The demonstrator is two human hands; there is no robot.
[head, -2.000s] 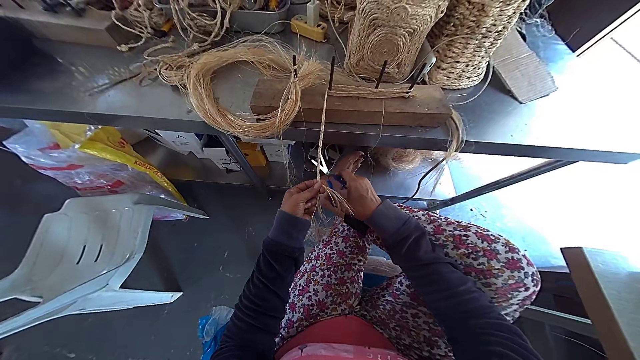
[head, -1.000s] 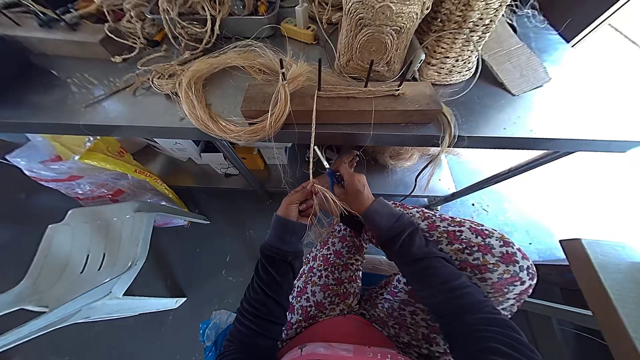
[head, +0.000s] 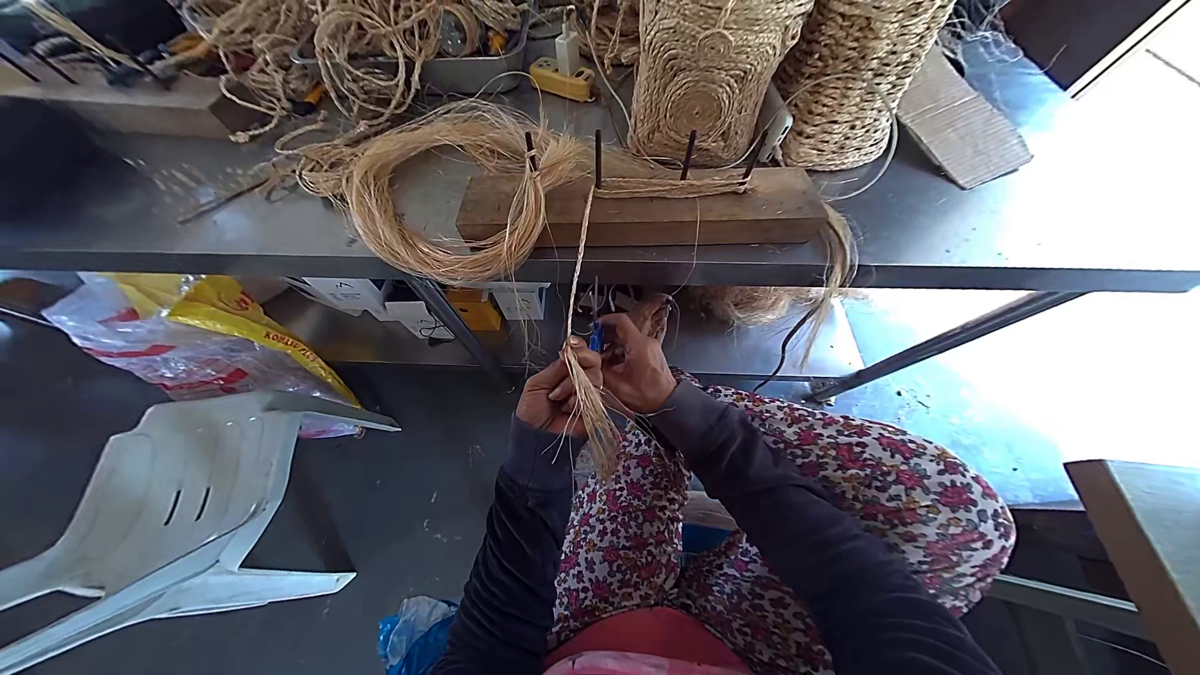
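Note:
A thin braided fibre cord [head: 580, 253] runs tautly down from a metal pin on a wooden block [head: 647, 220]. My left hand [head: 555, 389] pinches the cord low down, where its loose fibre ends [head: 592, 422] fan out below. Beside it, my right hand [head: 639, 366] holds scissors with blue handles [head: 596, 337], their blades pointing up next to the cord; how far the blades are apart is hard to tell. A coil of pale raw fibre [head: 384, 216] hangs on the block's left pin and over the table edge.
On the metal table [head: 947, 234] stand woven baskets [head: 703, 84], heaped rope [head: 366, 56], a yellow power strip [head: 562, 80] and a cardboard piece [head: 966, 122]. A white plastic chair [head: 178, 487] and plastic bags [head: 206, 347] are at the left; a shelf lies under the table.
The scissors blades, spread and bright near the cord earlier, now look narrower and darker. The fibre ends hang more downward below my left hand. Both hands remain close together under the table edge.

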